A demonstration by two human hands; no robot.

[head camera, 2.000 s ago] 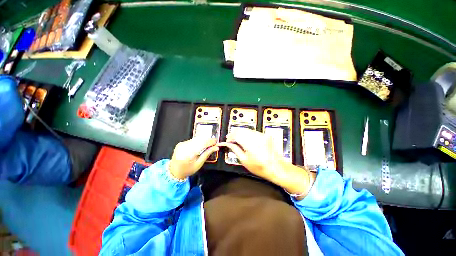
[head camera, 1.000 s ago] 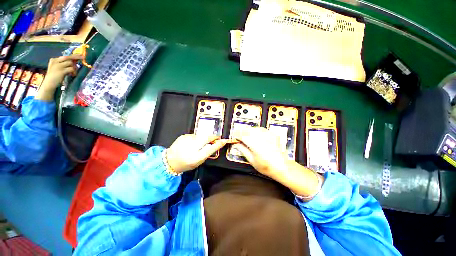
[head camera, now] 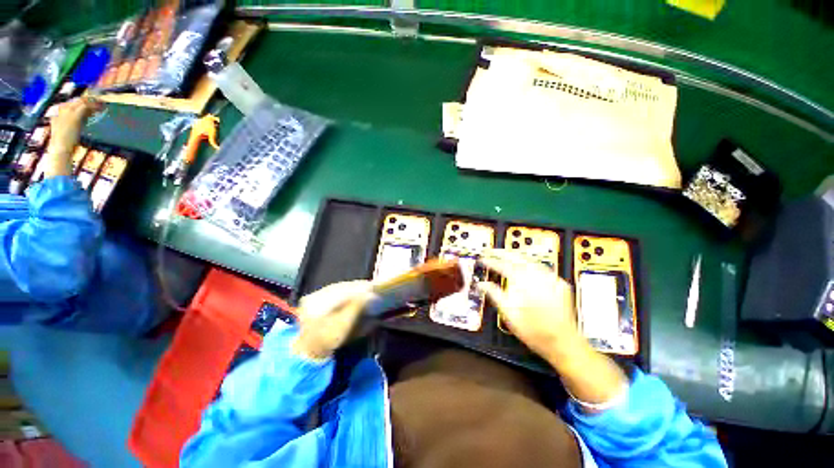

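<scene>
My left hand (head camera: pixel 334 315) holds a phone housing (head camera: pixel 416 285) with an orange edge, tilted and blurred, above the near edge of the black phone tray (head camera: pixel 336 249). My right hand (head camera: pixel 533 300) is just right of it, fingers bent over the middle slots; whether its fingertips hold anything small cannot be told. Four orange-rimmed housings lie in the tray, one fully visible in the right slot (head camera: pixel 604 297); my hands and the held housing partly cover the others. The leftmost slot is empty.
Behind the tray lies a cream sheet (head camera: pixel 567 119); right of it, a small-parts box (head camera: pixel 718 194) and dark dispenser (head camera: pixel 794 265). Tweezers (head camera: pixel 694 291) and a clear strip (head camera: pixel 728 343) lie right. Left are a bubble bag (head camera: pixel 261 163), orange air gun (head camera: pixel 195 142), red tray (head camera: pixel 197 366) and a co-worker's arm (head camera: pixel 57 219).
My hands have moved apart from their earlier fingertip contact, and the tilted housing now shows in my left hand. The co-worker's hand has left the orange air gun, now on the bench.
</scene>
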